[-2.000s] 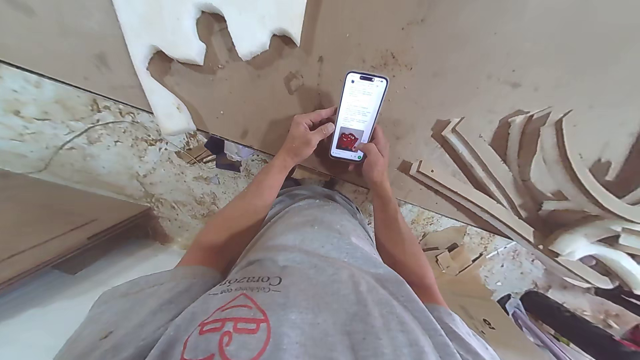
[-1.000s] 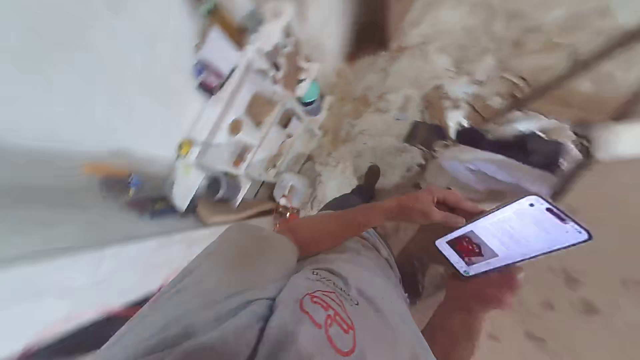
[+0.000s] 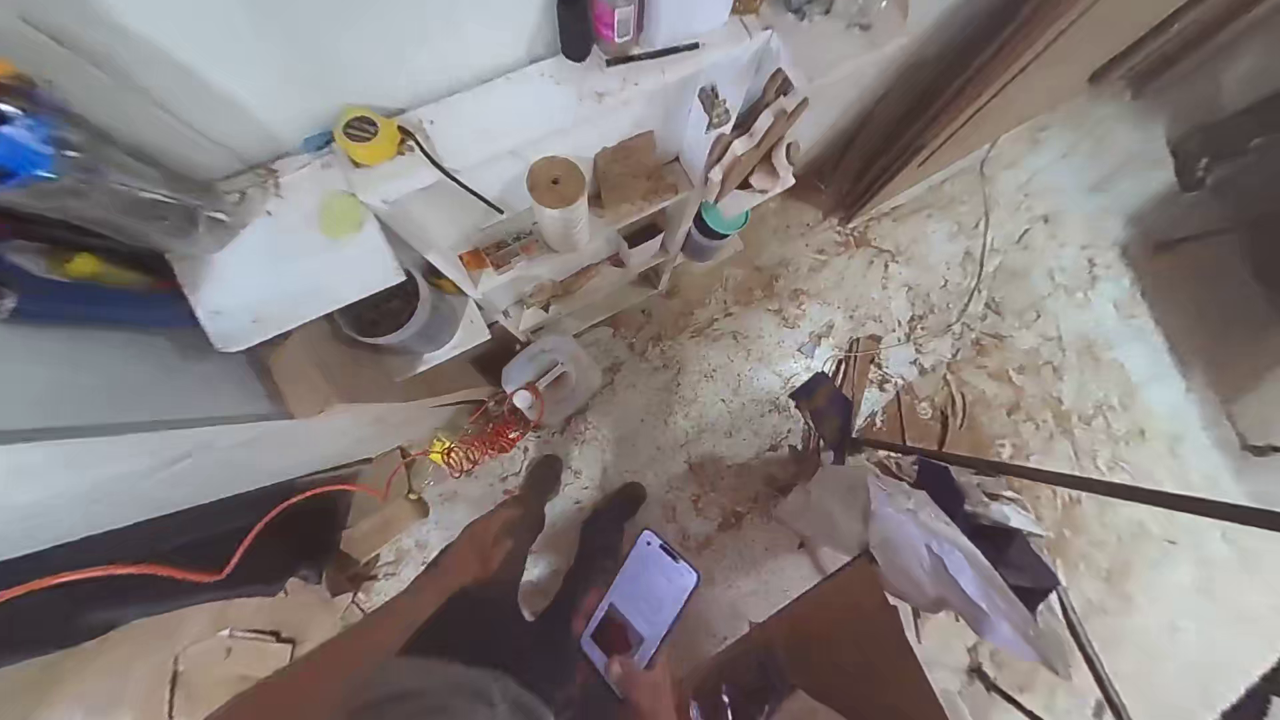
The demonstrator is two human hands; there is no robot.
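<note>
My right hand (image 3: 640,685) holds a smartphone (image 3: 640,605) with its screen lit, the thumb lying on the lower end of the screen. To the left, my left hand (image 3: 490,540) is off the phone, over my dark trouser leg; its fingers are blurred, and I cannot tell their pose. Beyond that hand lies a coiled orange air hose (image 3: 490,440) beside a translucent plastic jug (image 3: 555,380) on the floor. Farther up, a white shelf unit (image 3: 440,215) bears a yellow tape measure (image 3: 367,137), a roll (image 3: 558,200) and a jar with a green lid (image 3: 715,230).
Shavings and dust cover the floor (image 3: 740,330). A cardboard box (image 3: 830,640) stands at the lower right, near crumpled plastic sheeting (image 3: 950,570) and a long dark bar (image 3: 1070,480). A bucket (image 3: 390,310) is by the shelves. Brown panels (image 3: 940,90) lean at the upper right.
The view has swung far round from the board with the cut strips to the shelves. My left hand, at the phone in the earlier frames, is now away from it; my right hand still holds it.
</note>
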